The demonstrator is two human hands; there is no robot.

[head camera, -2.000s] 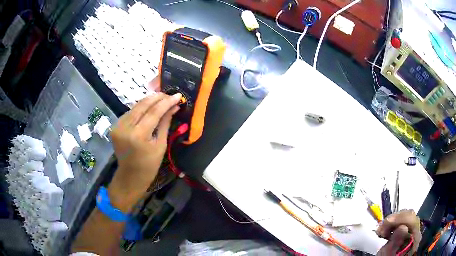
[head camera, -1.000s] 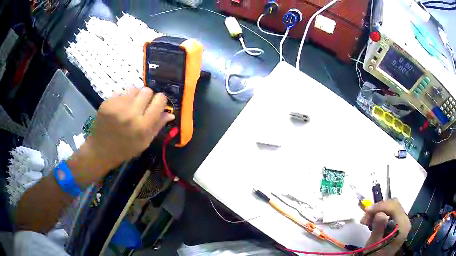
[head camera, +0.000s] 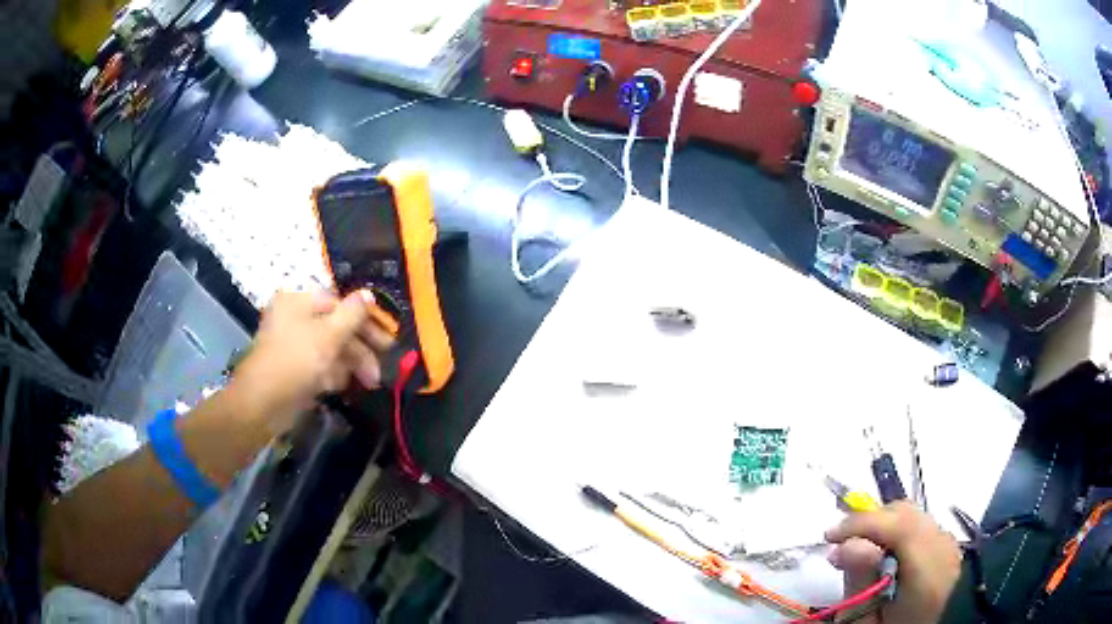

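Observation:
An orange-edged digital multimeter [head camera: 421,280] stands tilted at left centre; its dark screen shows no readable digits. My left hand [head camera: 320,347], with a blue wristband, has its fingertips on the dial. My right hand [head camera: 900,555] is at the lower right, closed around a multimeter probe [head camera: 889,570] with a red lead; the probe tip is hidden. A green circuit board [head camera: 759,456] lies on the white sheet [head camera: 561,427], left of my right hand. An orange USB test cable [head camera: 659,536] lies in front of the board.
A yellow-handled tool [head camera: 852,497], a black two-pronged tool [head camera: 884,469] and tweezers [head camera: 916,457] lie by my right hand. A metallic cylinder [head camera: 672,318] is on the sheet. White chargers [head camera: 244,219] are behind the meter. A red power unit [head camera: 659,85] and cream instrument [head camera: 939,177] stand behind.
The view has shifted, showing more of the back of the bench. My left hand stays at the dial. The bright strip on the meter screen is gone. My right hand still holds the probe.

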